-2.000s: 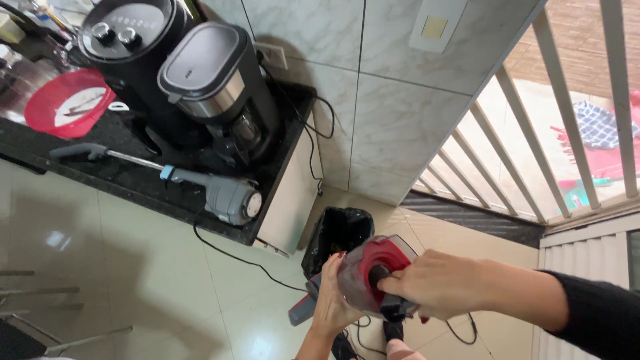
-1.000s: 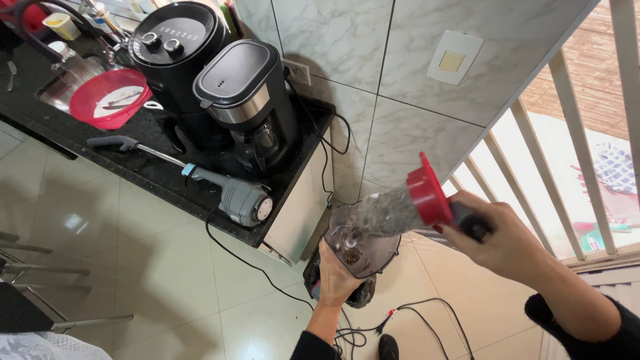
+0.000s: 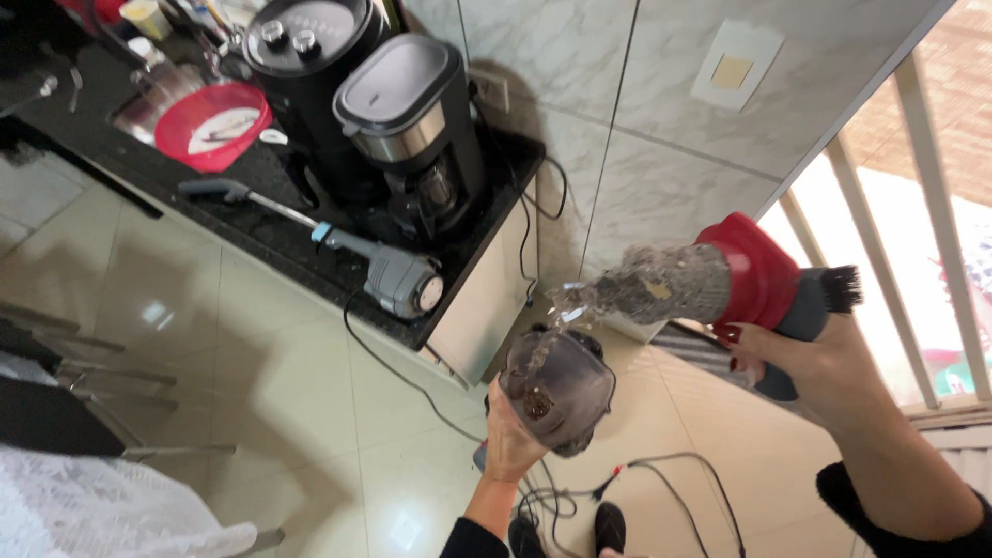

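Note:
My right hand (image 3: 798,364) grips the grey handle of a red vacuum cleaner part (image 3: 756,271) that ends in a dark brush. Its filter (image 3: 670,283) points left, coated with grey dust and hair, and a clear plastic piece (image 3: 573,302) shows at its tip. Strands of lint hang from there towards the translucent dust cup (image 3: 570,395), which my left hand (image 3: 511,434) holds from below with its opening up. Some brown debris (image 3: 536,403) lies in the cup. Behind the cup, the black-lined bin (image 3: 585,443) is mostly hidden.
A grey vacuum motor unit with handle (image 3: 403,279) lies on the black counter (image 3: 310,267), near a coffee maker (image 3: 411,116), an air fryer (image 3: 302,85) and a red bowl (image 3: 174,132). Cables (image 3: 682,457) cross the floor by my feet. A barred gate (image 3: 868,232) stands right.
Two seconds ago the red part sat at the cup with both hands on them. My right hand has drawn it out and away to the right, exposing the dusty filter.

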